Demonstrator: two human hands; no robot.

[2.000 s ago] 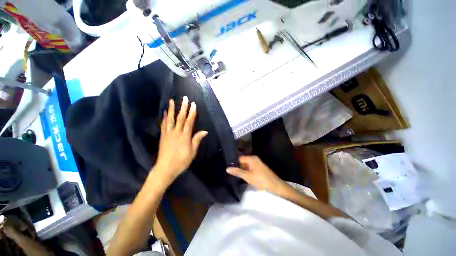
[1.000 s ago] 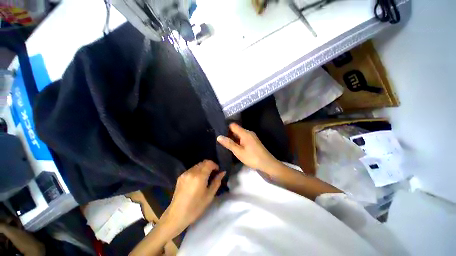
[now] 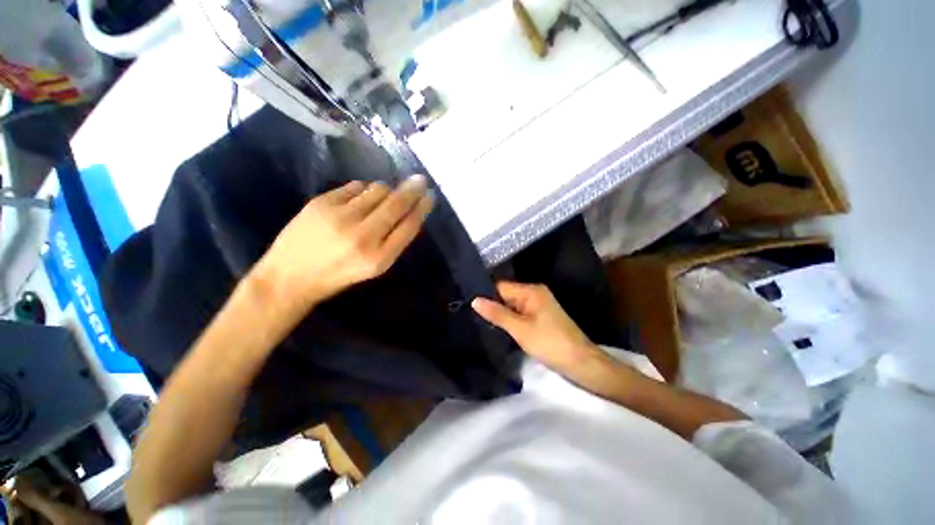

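Note:
The black garment piece (image 3: 205,236) is heaped on the white machine table and hangs over the lap. Its folded edge (image 3: 456,241) runs from the presser foot (image 3: 388,133) towards the lap. My left hand (image 3: 354,231) lies palm down on the cloth just below the foot, fingertips near the folded edge. My right hand (image 3: 528,316) pinches the folded edge between thumb and fingers beyond the table's front edge. A short loose thread shows on the cloth beside my right thumb. The needle is too blurred to make out.
The awl (image 3: 529,28), a silver tapered tool (image 3: 622,46) and black scissor loops (image 3: 809,23) lie on the machine bed (image 3: 482,113). Below the ruler-marked edge (image 3: 605,179) are a cardboard box (image 3: 648,308) and plastic bags (image 3: 718,308). A person's hand (image 3: 41,502) shows at lower left.
My left hand has moved from the lap end of the cloth up towards the foot. My right hand still pinches the edge. The view has shifted, showing more of the machine.

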